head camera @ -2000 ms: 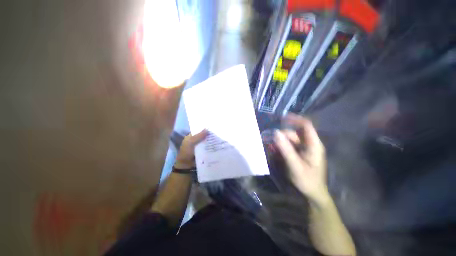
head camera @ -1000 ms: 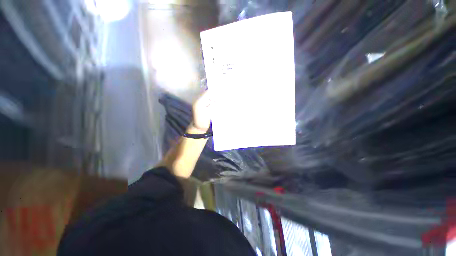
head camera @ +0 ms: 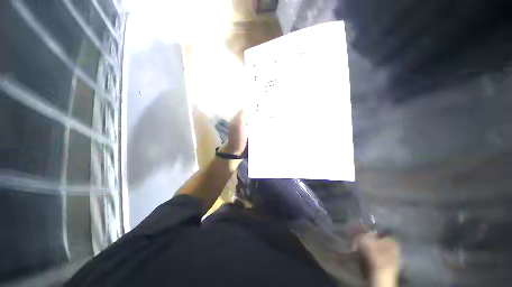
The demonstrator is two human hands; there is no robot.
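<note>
A white pick list [head camera: 303, 112] stands out in front of me, mostly glared to blank white, with a few faint text marks near its left side. My left hand [head camera: 238, 132], with a dark band on the wrist, holds the sheet at its left edge; its fingers are hidden behind the paper. A bright white light spot lies just left of the sheet, but its source is not visible. My right hand [head camera: 379, 252] is low on the right, blurred, beside dark bagged garments [head camera: 426, 190]; whether it grips anything cannot be made out.
A silver wire rack [head camera: 67, 123] runs along the left side. A pale panel or surface [head camera: 160, 129] stands next to it. The shiny film-covered garments fill the right side and are blurred. More dark shiny plastic [head camera: 292, 196] lies below the sheet.
The brown carton at lower left has gone out of view and the wire rack now fills the left side. The sheet is slightly further right and lower. My right hand, unseen one second ago, shows low right.
</note>
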